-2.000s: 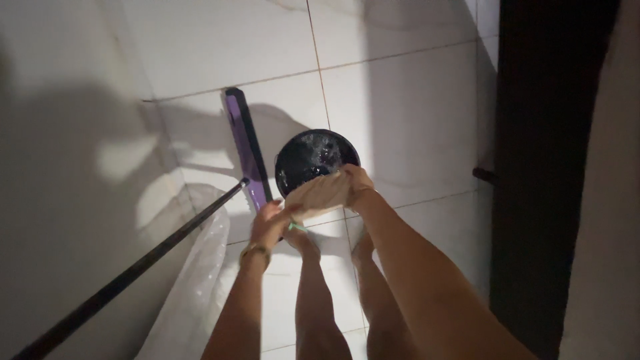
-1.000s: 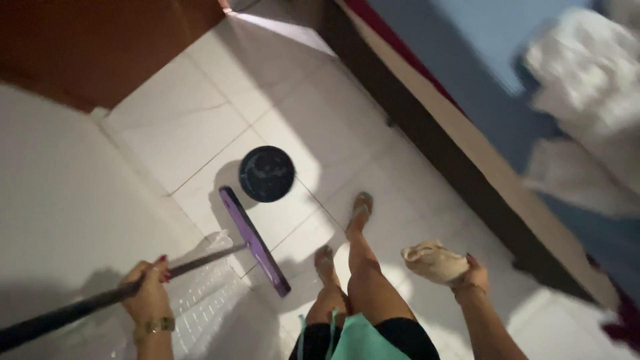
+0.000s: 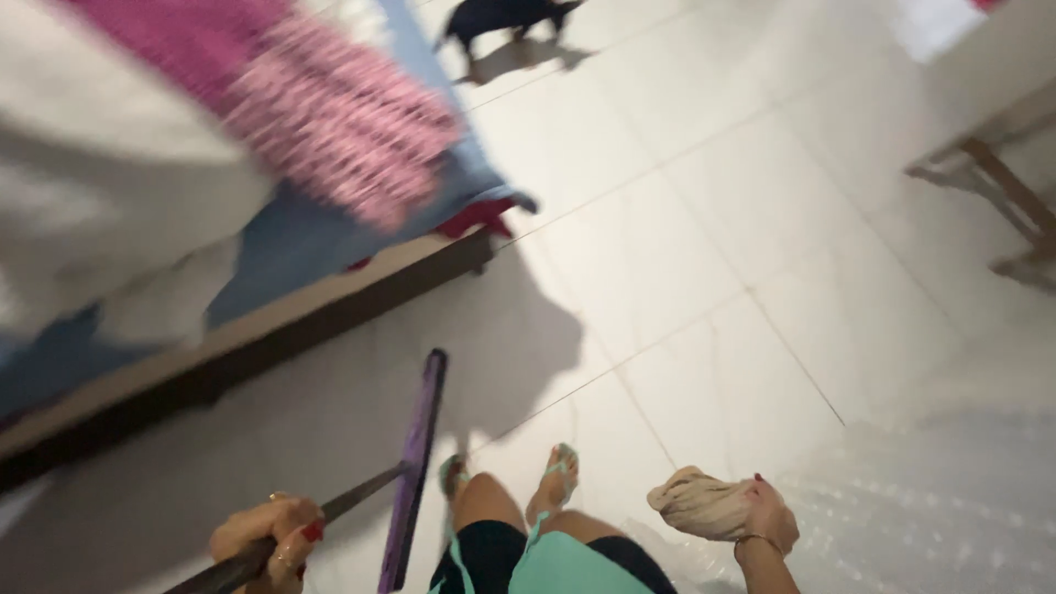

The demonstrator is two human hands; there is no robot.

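My left hand, at the lower left, is closed around the dark handle of a floor squeegee. The squeegee's purple head stands close to the floor, left of my feet. In my right hand, at the lower right, is a bunched beige cloth, which sticks out to the left of my fingers.
A bed with a dark wooden side rail fills the upper left, with a pink knitted blanket on it. A dark animal stands on the tiles at the top. Wooden furniture legs are at the right, clear plastic below.
The view has turned far round. Both hands were at the black bucket with the cloth two seconds ago; the left now holds the squeegee handle, the right the cloth. The bucket is out of view.
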